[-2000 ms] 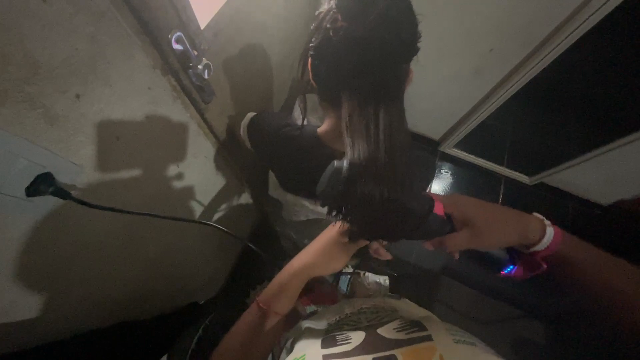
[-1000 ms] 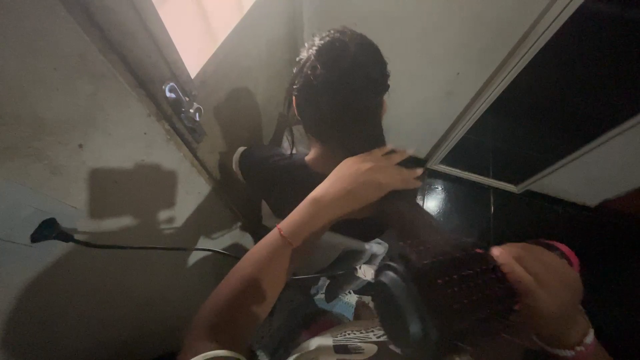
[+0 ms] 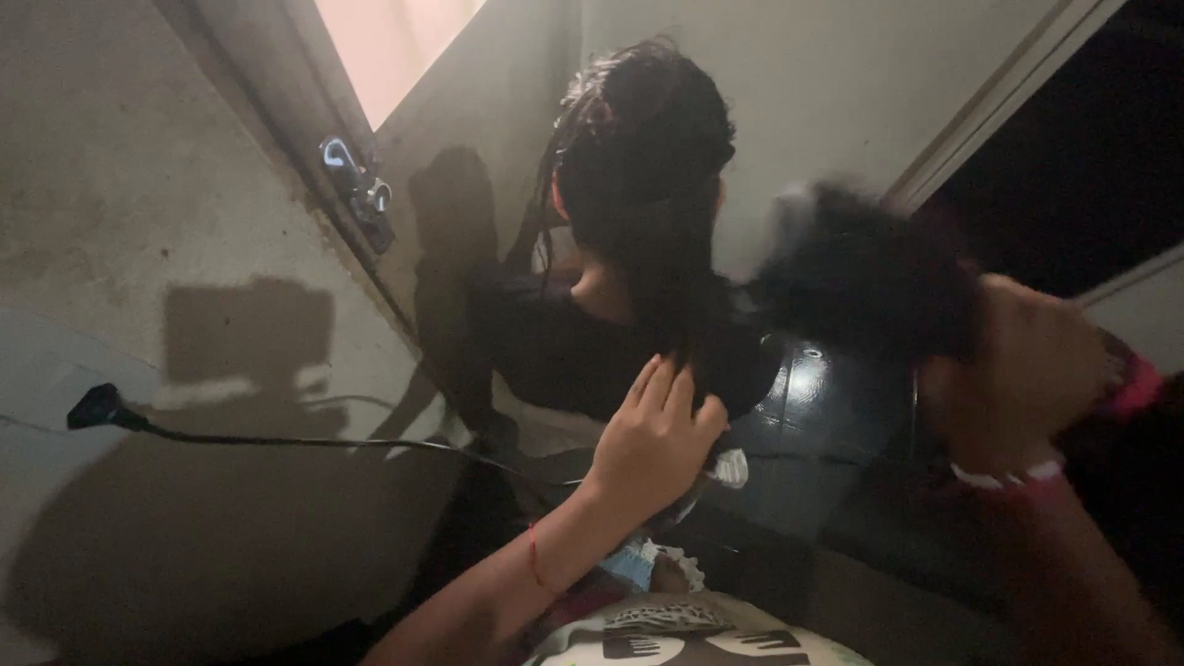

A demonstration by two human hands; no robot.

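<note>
A person with long dark hair (image 3: 647,176) and a dark top (image 3: 555,351) is in front of me, back turned. At the lower ends of that hair is my left hand (image 3: 652,430), its fingers bent against the strands at the upper back; whether they close on hair is hard to tell. My right hand (image 3: 1027,370), blurred, is raised at the right and gripped around a dark hair tool (image 3: 869,268), which looks like a hot-air brush or a dryer. The tool's head points left, beside the person's shoulder, apart from the hair. Its exact shape is lost in blur.
A black cord with a plug (image 3: 106,409) runs across the left side toward the person's back. A door with a metal handle (image 3: 356,190) stands at upper left. Pale walls (image 3: 795,83) meet behind the person, and a dark framed opening is at right. Dark shiny tiles (image 3: 805,388) cover the floor.
My left hand has come down from the person's shoulder to the hair ends. My right hand has lifted the dark tool up and to the right from low in front of me.
</note>
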